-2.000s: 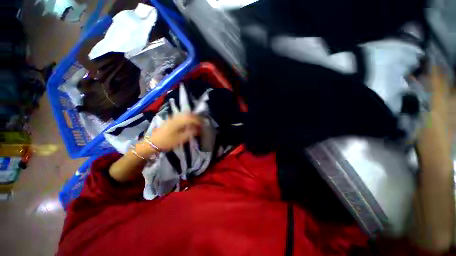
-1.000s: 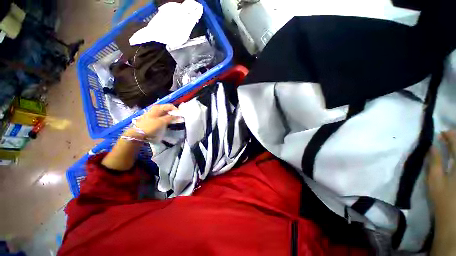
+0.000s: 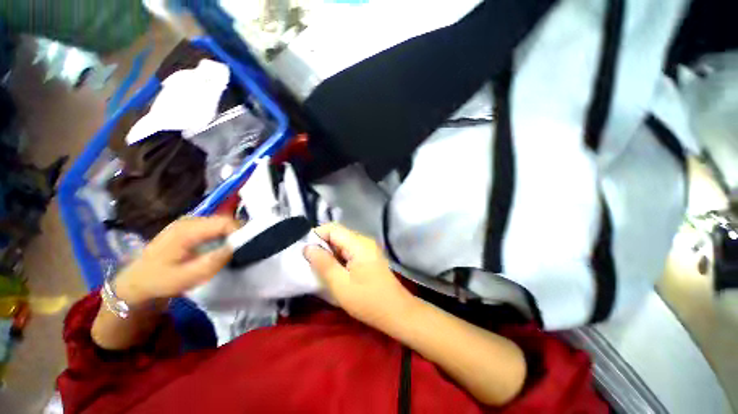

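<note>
My left hand (image 3: 171, 257) is at the left over my lap, its fingers closed on one end of a small white-and-black cut piece (image 3: 271, 242). My right hand (image 3: 353, 273) pinches the other end of the piece between thumb and fingers. The piece is stretched between both hands, with its black oval part facing up. More striped white-and-black fabric (image 3: 260, 194) lies just behind the hands. A large white garment body (image 3: 546, 202) with black stripes and a dark panel lies on the table at the right. The hands are slightly blurred.
A blue plastic basket (image 3: 74, 212) at the left holds brown cloth (image 3: 159, 179), white cloth (image 3: 184, 101) and clear bags. Part of a red basket (image 3: 298, 148) shows beside it. The white table edge (image 3: 678, 349) curves at the lower right. Scraps (image 3: 74, 65) lie on the floor.
My right hand has come from the far right edge to the lap and taken hold of the small piece. My left hand has moved lower with it. The garment lies differently on the table.
</note>
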